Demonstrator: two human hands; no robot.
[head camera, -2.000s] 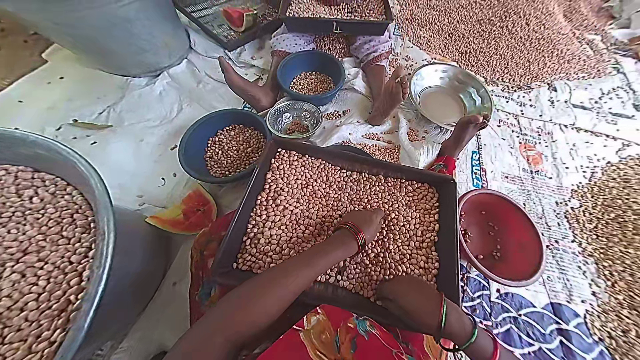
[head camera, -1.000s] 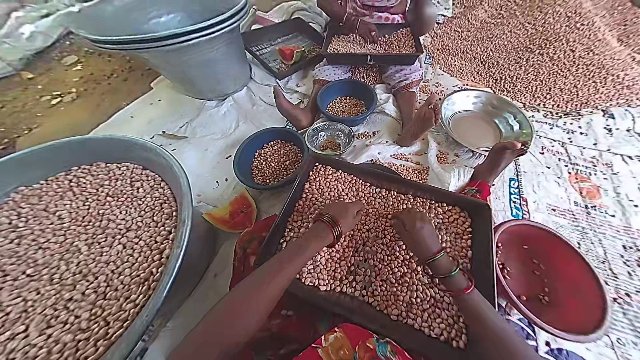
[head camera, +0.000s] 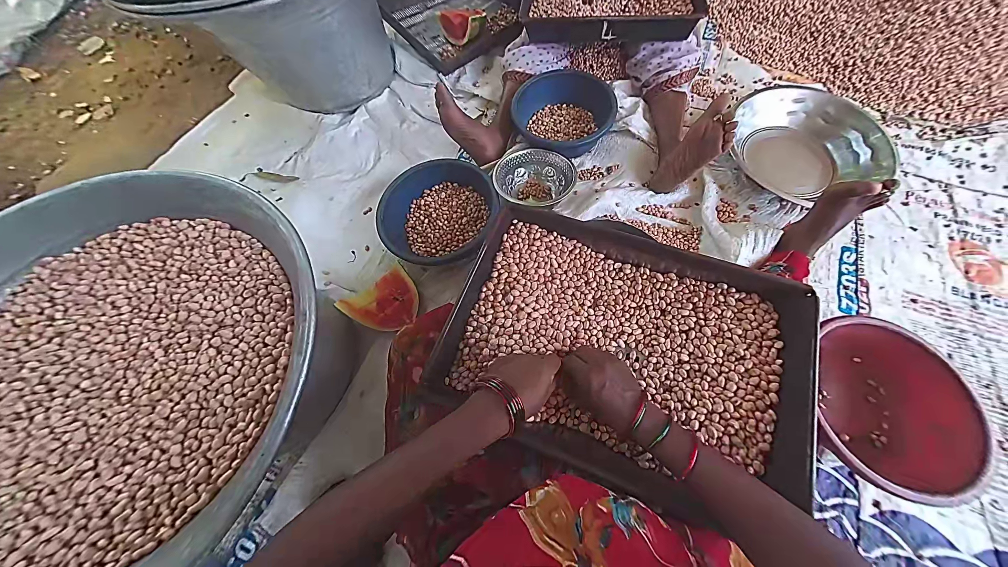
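Note:
A dark rectangular tray (head camera: 799, 378) filled with pinkish-brown shelled nuts or beans (head camera: 630, 315) rests over my lap on red floral cloth. My left hand (head camera: 524, 379), with bangles at the wrist, lies on the nuts near the tray's front left. Right beside it is my right hand (head camera: 602, 382), also low on the nuts, wearing thin red and green bangles. The two hands meet or nearly meet, knuckles up. Their fingertips are hidden, so whether either one holds any nuts cannot be told.
A large metal tub (head camera: 303, 315) of nuts stands left, a melon slice (head camera: 382, 299) beside it. Ahead are blue bowls (head camera: 386, 209), a small metal bowl (head camera: 535, 153), a steel basin (head camera: 858, 134) and another person's feet (head camera: 472, 130). A red basin (head camera: 913, 409) sits right, a nut heap (head camera: 882, 47) beyond.
My two hands, apart on the nuts a second ago, have come together near the front of the tray. The other person's hands, seen at their tray then, are out of view now.

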